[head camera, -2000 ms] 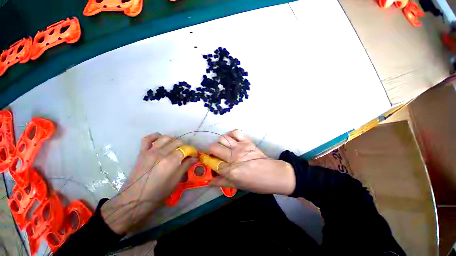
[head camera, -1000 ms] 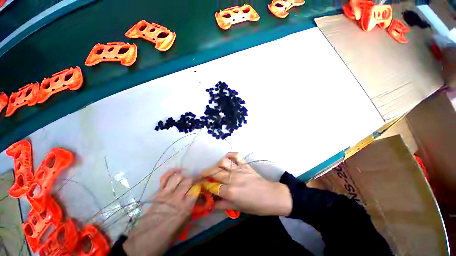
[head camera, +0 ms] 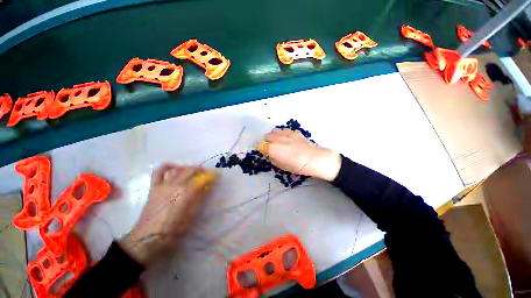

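Observation:
An orange controller shell [head camera: 269, 267] lies alone on the white work sheet [head camera: 372, 116] near the front edge, touched by neither hand. My right hand [head camera: 294, 154], with a yellow finger cot, is over the heap of small black pads [head camera: 250, 162] and covers part of it. Its fingertips point down at the pads; whether it holds one cannot be told. My left hand [head camera: 177, 204], also with a yellow finger cot, is blurred, left of the heap and up-left of the shell. Whether it holds anything cannot be told.
Several orange shells [head camera: 75, 206] are piled at the left. Behind, the dark green conveyor belt [head camera: 250, 75] carries spaced-out shells. At the right, a cardboard sheet [head camera: 442, 116] has more shells at its far end, and a brown carton [head camera: 477, 233] stands beside the bench. Thin dark lines cross the view.
Both hands have left the shell, which now lies on the sheet. My right hand has moved up to the black pads, my left hand up and left. The view has shifted, showing more belt.

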